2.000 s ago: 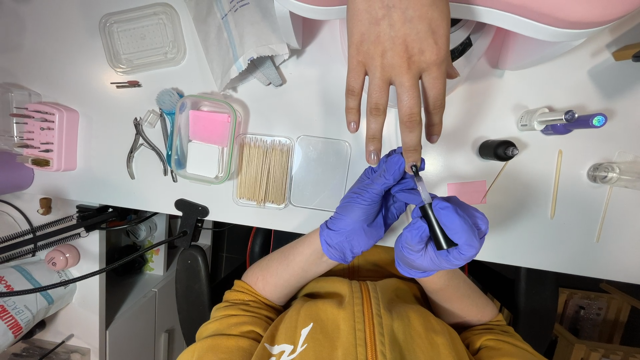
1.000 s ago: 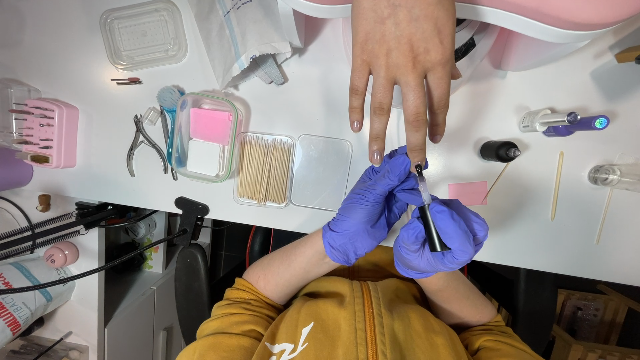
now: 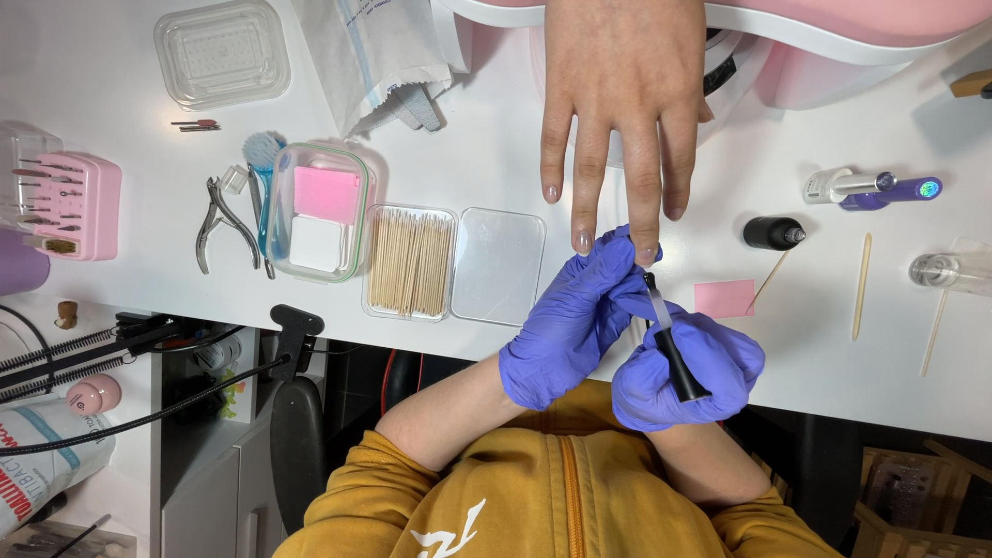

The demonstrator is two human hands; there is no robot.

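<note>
Both my hands wear purple-blue gloves. My left hand (image 3: pixel 577 322) grips the tip of one finger of another person's hand (image 3: pixel 624 101), which reaches in from the top, palm down. Between the fingers of my right hand (image 3: pixel 686 364) is a nail polish brush (image 3: pixel 680 368) with a black cap handle; its bristle tip is at the nail of that held finger. An open-necked black bottle (image 3: pixel 773 233) lies to the right, beside a pink paper square (image 3: pixel 723 298) and a thin wooden stick (image 3: pixel 773 280).
Left of my hands are a box of wooden sticks (image 3: pixel 411 263), its clear lid (image 3: pixel 498 266), a glass container (image 3: pixel 366 221), cuticle nippers (image 3: pixel 208 217) and a pink drill-bit holder (image 3: pixel 97 205). To the right lie polish bottles (image 3: pixel 868 198) and a wooden stick (image 3: pixel 861 287). A pink-and-white lamp (image 3: pixel 821 35) stands at the top.
The other person's hand has shifted slightly across these frames. Both my hands stay in nearly the same place, the left on the finger and the right on the brush.
</note>
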